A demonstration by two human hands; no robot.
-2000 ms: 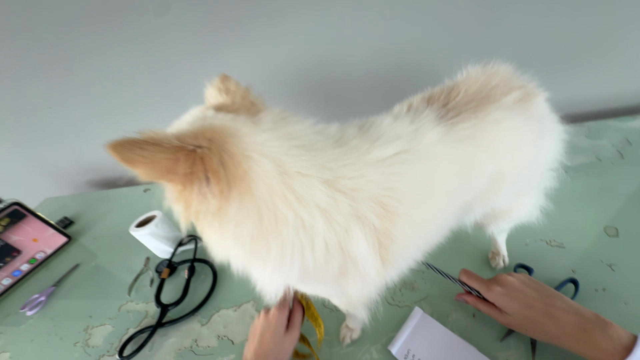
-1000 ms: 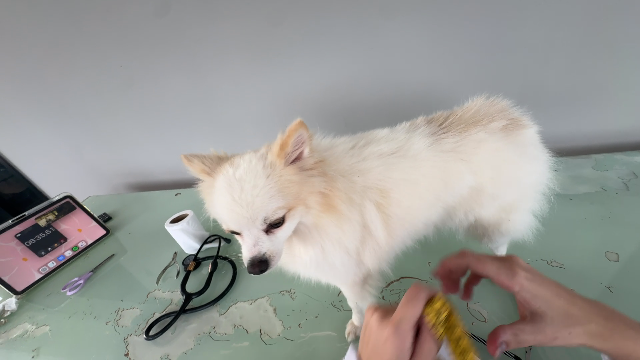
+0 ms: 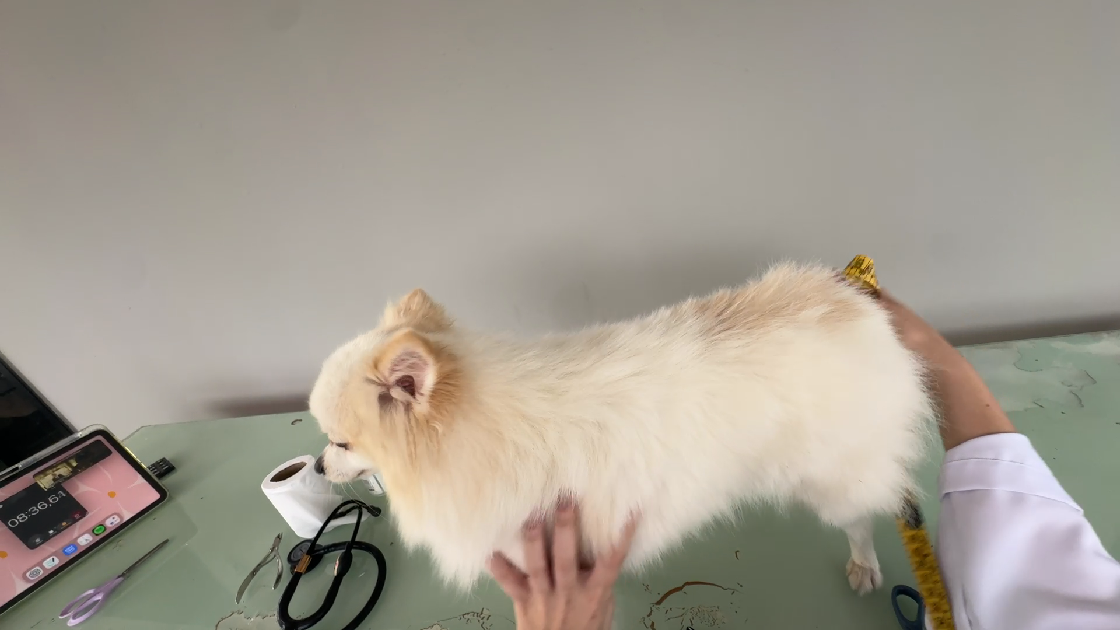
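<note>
A cream and tan long-haired dog (image 3: pixel 647 402) stands side-on, head to the left, its nose by a white paper roll (image 3: pixel 302 499). Spread fingers of my left hand (image 3: pixel 564 560) rest against the fur of its lower chest. Behind the rump is my right hand (image 3: pixel 884 302), mostly hidden by the dog, with part of a yellow tape measure (image 3: pixel 861 271) showing at its fingers. More yellow tape (image 3: pixel 923 569) hangs beside the hind leg and my white sleeve.
A black stethoscope (image 3: pixel 376 569) and a metal tweezer-like tool (image 3: pixel 260 569) lie near the roll. Purple-handled scissors (image 3: pixel 109 591) lie below a tablet (image 3: pixel 74 507) showing a timer. A dark blue handle loop (image 3: pixel 907 604) shows at lower right on the green worn tabletop (image 3: pixel 201 490). A grey wall stands behind.
My left hand has moved onto the dog's chest. My right hand has gone behind the rump, and the yellow tape is there now. The dog's head has turned from facing forward to the left.
</note>
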